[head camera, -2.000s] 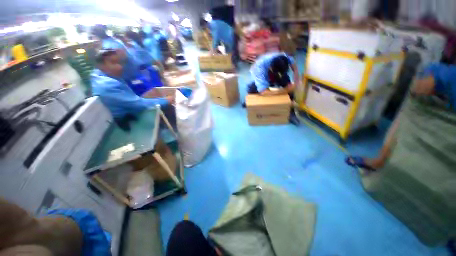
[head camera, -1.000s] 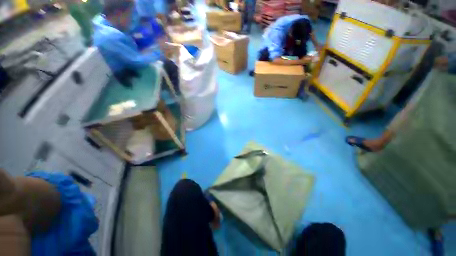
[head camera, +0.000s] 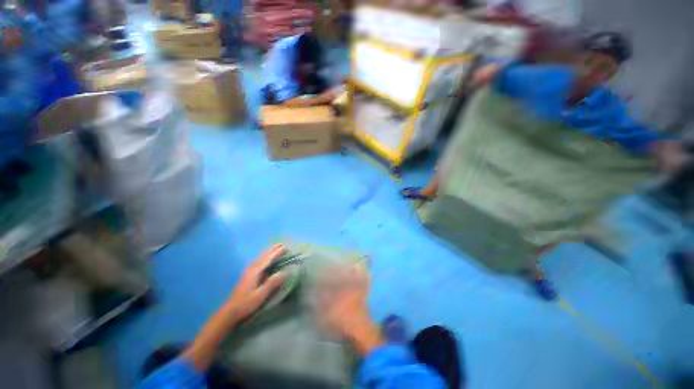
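Observation:
A grey-green woven sack (head camera: 289, 351) lies on the floor between my knees, with a dark fold near its top. My left hand (head camera: 257, 287) lies on the sack's left side at this fold, its fingers apart. My right hand (head camera: 341, 298) is over the sack's upper right part and is strongly blurred, so its fingers and any hold on the sack cannot be made out. Both hands come from blue sleeves.
At right, a person in blue holds up a large green sack (head camera: 525, 178). Another person crouches behind a brown carton (head camera: 300, 132), beside a yellow-framed white cart (head camera: 403, 83). A whitish sack (head camera: 156, 171) and a green-topped stand (head camera: 42, 205) are at left.
My view has swung right. Both my hands have come into view over the sack, which appears less spread out. The person at right has come more into view with the green sack.

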